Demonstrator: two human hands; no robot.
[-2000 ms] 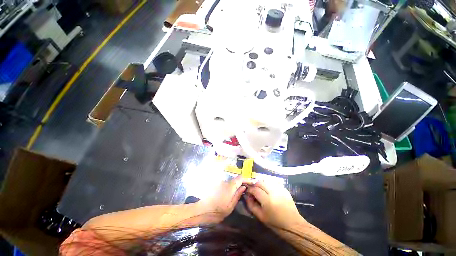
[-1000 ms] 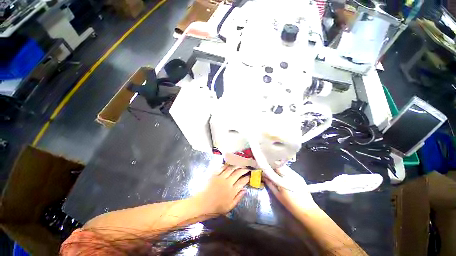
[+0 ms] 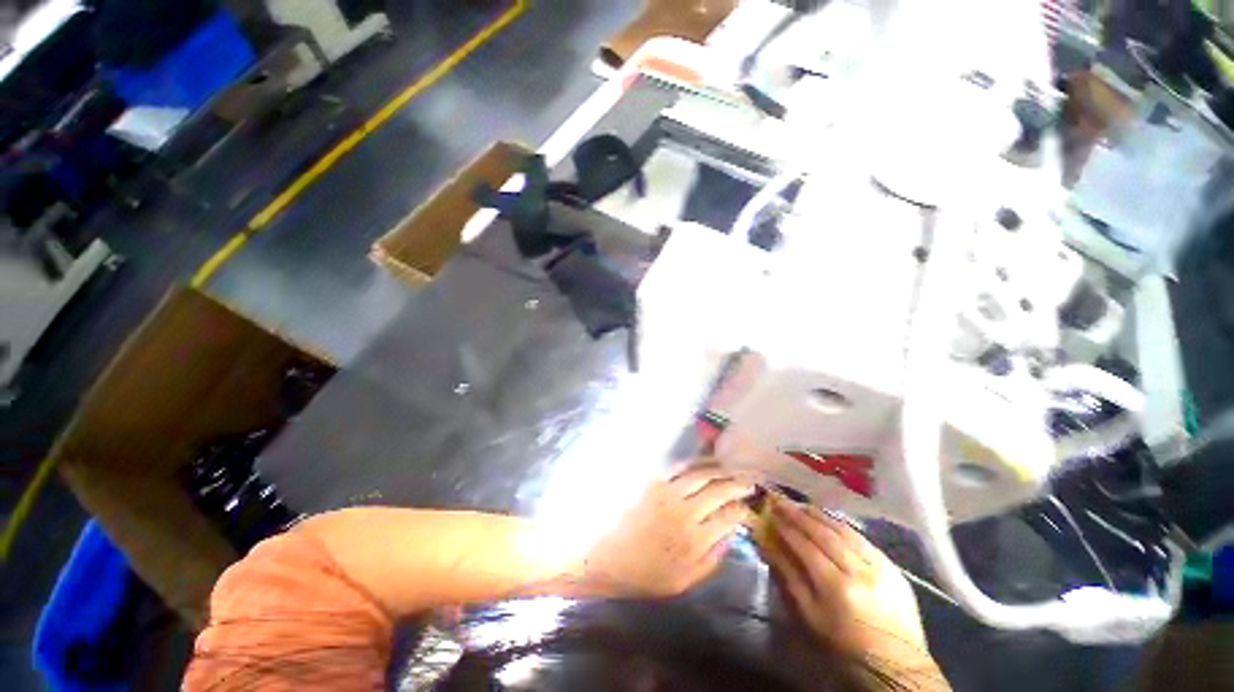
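The white sewing machine head [image 3: 866, 298] stands over the dark table, with a red mark low on its front. My left hand [image 3: 677, 530] lies under the machine head, fingers bent toward the needle area. My right hand [image 3: 832, 568] is close beside it, fingertips nearly meeting the left ones. A small piece of the yellow guide [image 3: 766, 525] shows between the fingertips, mostly covered by them. A small dark bit also shows there; I cannot tell whether either hand grips it. The white lamp [image 3: 1103, 615] crosses in front of the head at the right.
A black strap bundle [image 3: 548, 216] lies at the table's far left, beside a narrow cardboard tray [image 3: 453, 216]. An open cardboard box [image 3: 163, 406] with dark contents stands left of the table [image 3: 420, 392]. Dark straps [image 3: 1083, 521] lie right of the machine.
The view has turned left and come closer, so the panel is out of frame and the left box shows more. Both hands have drawn together over the yellow guide, which is now mostly covered.
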